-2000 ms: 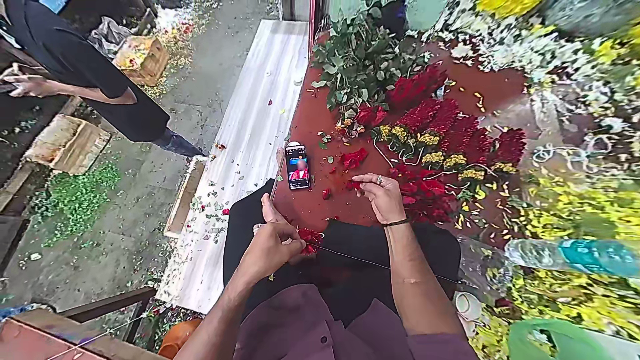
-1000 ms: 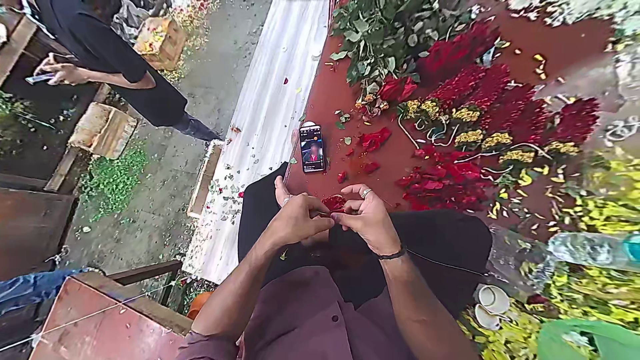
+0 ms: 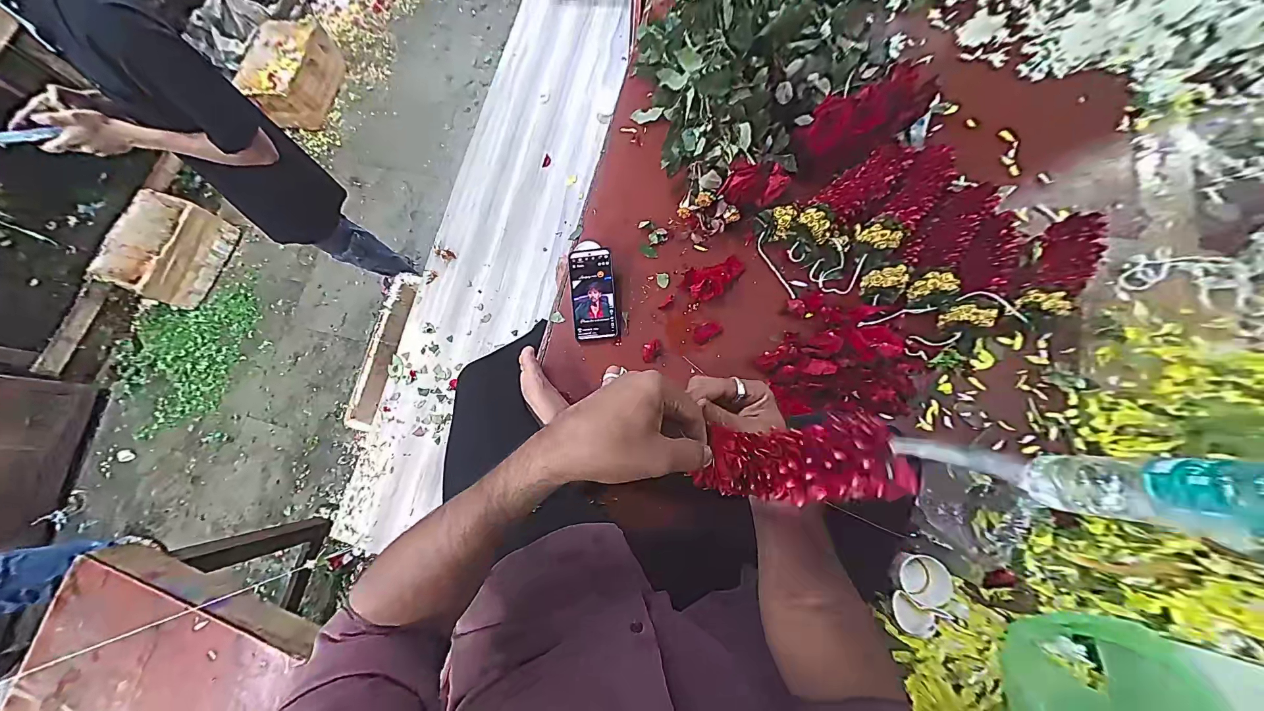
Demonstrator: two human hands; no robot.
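Observation:
Above my lap, my left hand [image 3: 632, 430] and my right hand [image 3: 741, 405] meet at the left end of a thick red petal garland [image 3: 810, 459]. The fingers of both hands close on that end, and the garland stretches right across my right wrist. A thin thread shows below it. Just beyond my hands lie loose red petals [image 3: 713, 279] and a lit phone [image 3: 593, 296] on the red-brown surface. To the right is a heap of red petals [image 3: 839, 360], with finished red strands [image 3: 948, 237] tipped by yellow flowers and white strings behind it.
Leafy green stems [image 3: 731, 79] lie at the back. A plastic bottle [image 3: 1136, 489], cups [image 3: 924, 581], a green plastic container [image 3: 1086, 662] and yellow petals [image 3: 1155, 583] are at the right. A person in black [image 3: 227, 128] stands at the left beyond a white board [image 3: 494, 188].
The long red garland now extends across my right wrist; a second ago only a small red piece showed between my hands. Two seconds ago my hands were farther apart.

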